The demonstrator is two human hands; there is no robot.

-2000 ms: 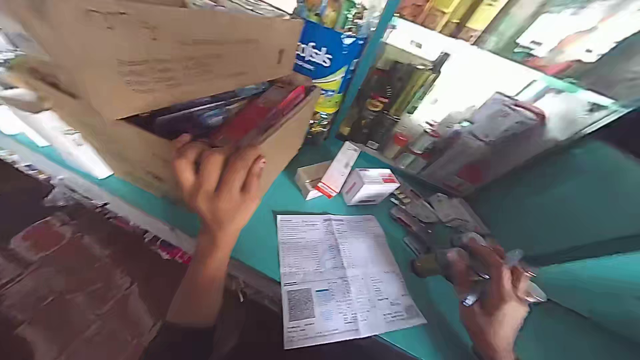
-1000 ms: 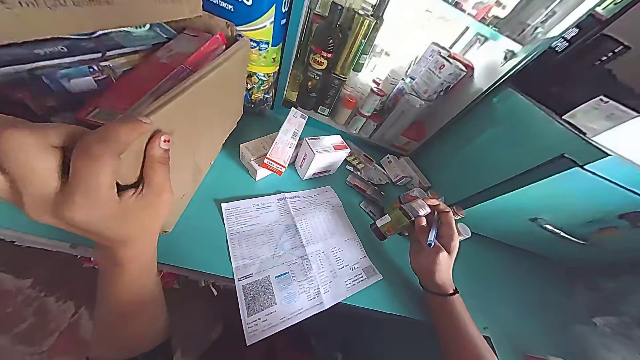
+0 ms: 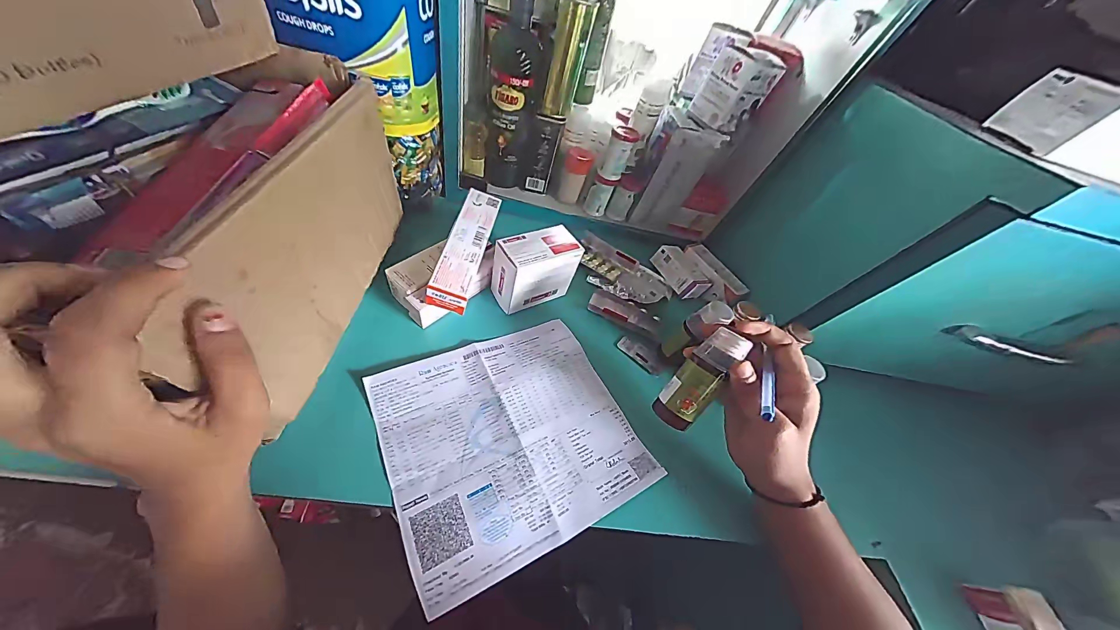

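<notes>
My left hand (image 3: 149, 376) has its thumb and fingers apart at the near side of a cardboard box (image 3: 306, 227) packed with flat packages; whether it grips the cardboard cannot be told. My right hand (image 3: 774, 411) is closed on a small brown bottle with a clear cap (image 3: 691, 394), and a blue pen (image 3: 768, 385) sits between its fingers. More small bottles stand just behind those fingers. A creased printed sheet (image 3: 516, 455) lies between my hands. Beyond it are a white medicine carton (image 3: 536, 269), a narrow carton (image 3: 465, 249) leaning on another, and several blister packs (image 3: 621, 271).
A glass display case (image 3: 604, 210) with bottles and cartons borders the back of the teal counter (image 3: 682, 490). A cough drops jar (image 3: 411, 114) stands behind the cardboard box. Teal drawers with a metal handle (image 3: 1006, 344) rise at the right. Small cartons (image 3: 691, 271) lie near the case.
The view has swung right and closer. A small bottle shows clearly in my right hand, tilted beside the other bottles. My left hand's fingers have left the top edge of the cardboard box.
</notes>
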